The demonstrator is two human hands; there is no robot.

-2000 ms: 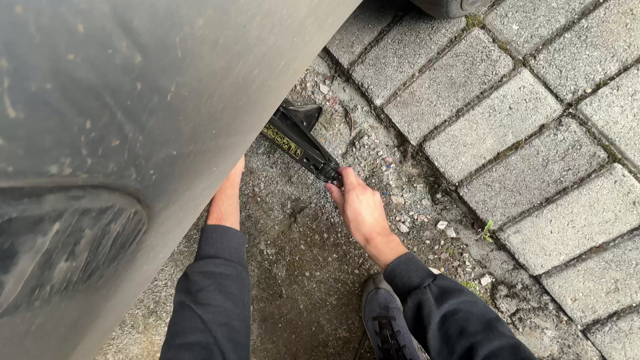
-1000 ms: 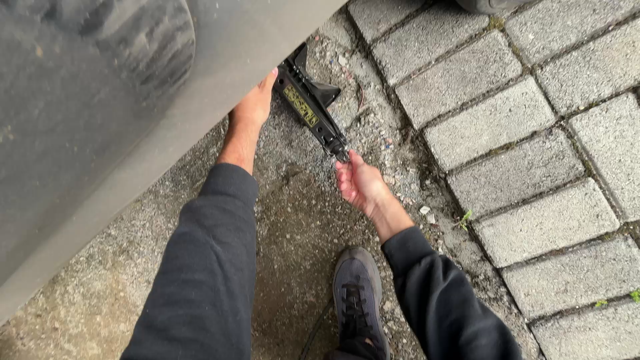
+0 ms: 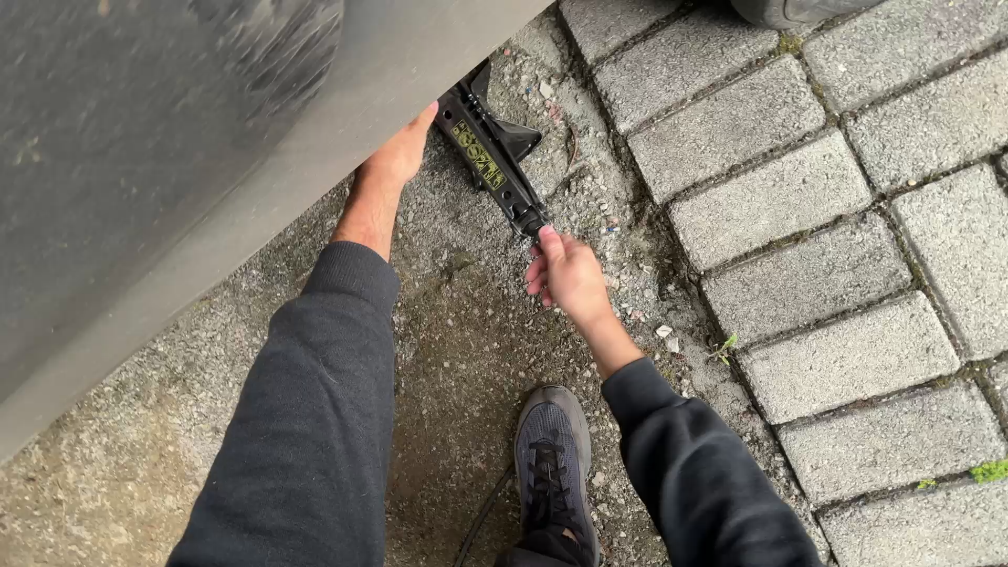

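Note:
A black metal scissor jack (image 3: 488,157) with yellow markings lies at a slant on the gravel, its far end hidden under the grey car body panel (image 3: 370,79). At the jack's near end, the thumb and fingers of my right hand (image 3: 568,272) are at the dark screw end, thumb on top. My left hand (image 3: 400,150) reaches to the lower edge of the panel, left of the jack. Its fingers go out of sight beneath that edge, so whether they hold anything is hidden.
Grey paving blocks (image 3: 811,236) border the gravel on the right. My shoe (image 3: 553,465) stands on the ground below the jack, beside a thin dark cable (image 3: 484,516). Part of a tyre (image 3: 787,9) shows at the top right. Small stones (image 3: 664,331) lie by the paving edge.
More of my left hand and of the jack shows now than two seconds ago. My right hand stays at the jack's near end, its fingers in a changed pose. The view has shifted.

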